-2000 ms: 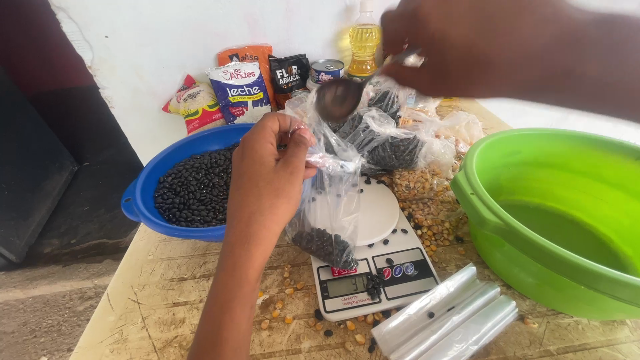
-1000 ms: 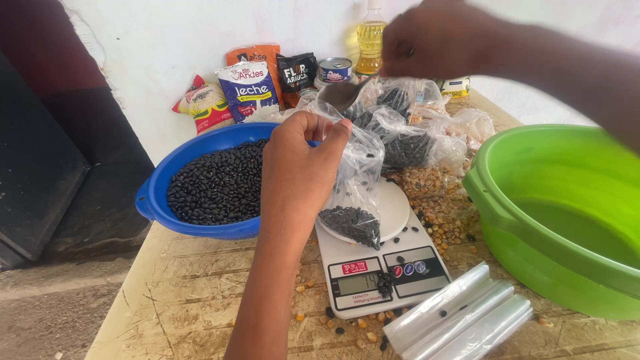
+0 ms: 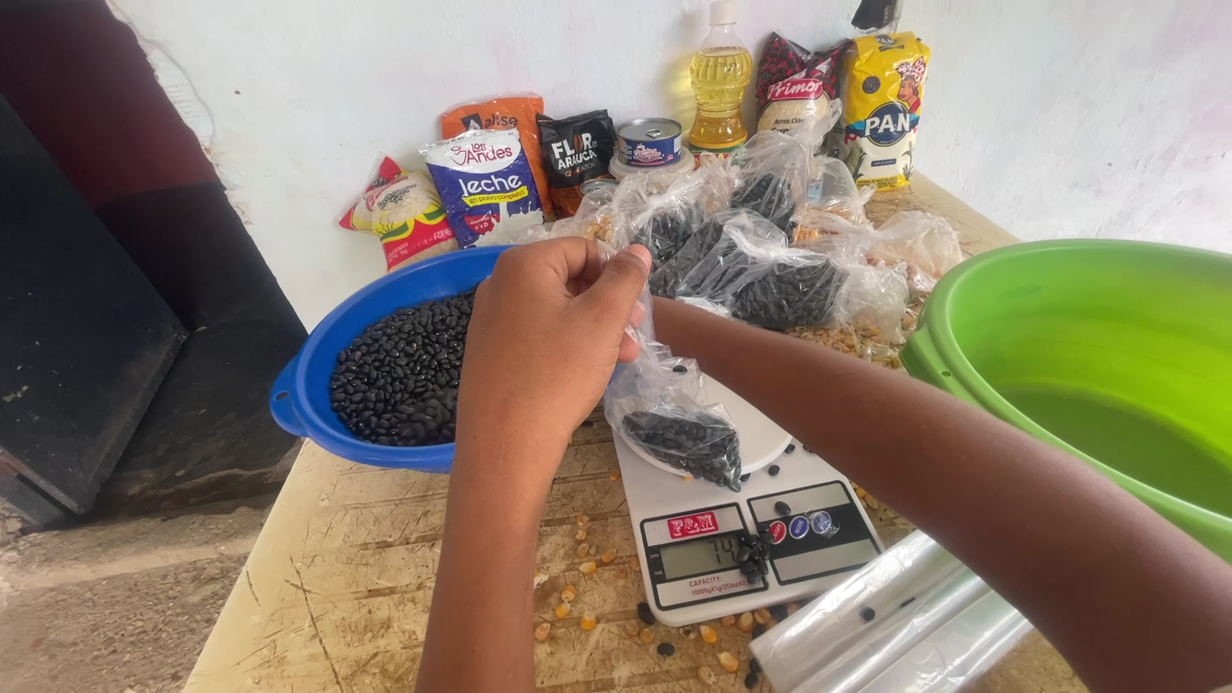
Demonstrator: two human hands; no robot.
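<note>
My left hand (image 3: 563, 322) pinches the top of a clear plastic bag (image 3: 650, 385). Black beans (image 3: 683, 443) fill its bottom, which rests on the round platform of a white digital kitchen scale (image 3: 635, 568). My right forearm (image 3: 895, 423) crosses over the scale behind the bag toward the blue basin (image 3: 385, 457) of black beans (image 3: 399, 375); the right hand itself is hidden behind my left hand, and so is whatever it may hold. A few loose beans lie on the scale's display.
Filled bags of black beans (image 3: 784, 289) lie behind the scale. A green basin (image 3: 1107, 385) stands at the right, clear plastic bags (image 3: 895, 626) at the front. Packaged foods and an oil bottle (image 3: 720, 82) line the wall. Loose corn kernels (image 3: 587, 568) dot the table.
My right arm has come down from above the filled bags, where its hand held a spoon, to reach leftward behind my left hand. My left hand still holds the bag over the scale.
</note>
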